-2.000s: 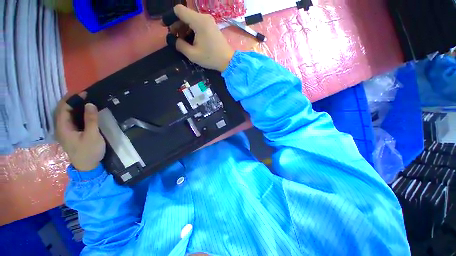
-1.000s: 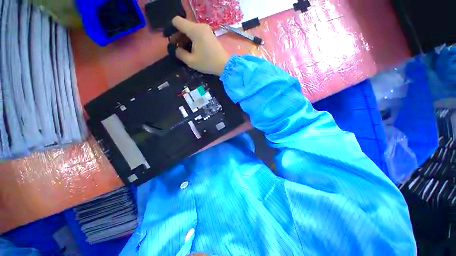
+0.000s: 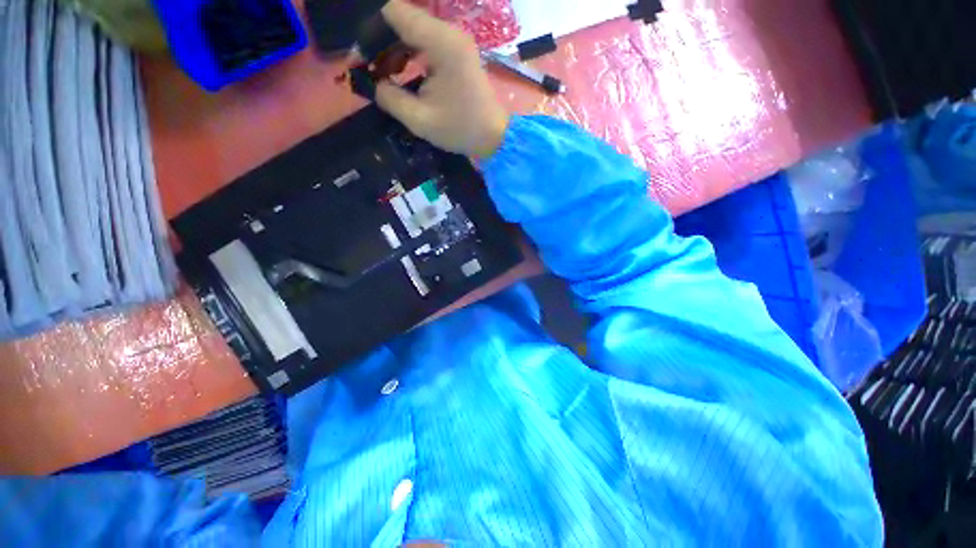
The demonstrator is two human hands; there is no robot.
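A black rear housing [image 3: 353,289] lies open side up on the bench, tilted across the view. It has a silver strip at its left end, a dark flex cable across the inside and a green and white board near its right end. My right hand [image 3: 444,91], with black finger cots, is over the housing's upper edge. Thumb and forefinger are bent towards each other above a small dark spot on the matting; whether they hold anything is unclear. My left hand is out of view; only a blue sleeve [image 3: 118,514] shows at the bottom left.
Foam separator sheets [image 3: 75,171] stand stacked at the left. A blue bin [image 3: 241,70] with black contents, a black pad [image 3: 337,21], a red-speckled tray [image 3: 482,19] and a pen-like tool [image 3: 524,73] lie along the top. Blue crates [image 3: 749,268] and black stacks [image 3: 931,364] are at the right.
My left hand left the housing's left end and went out of view; its sleeve now shows at the bottom left. My right hand has shifted slightly, fingers nearer the black pad. The housing now lies lower.
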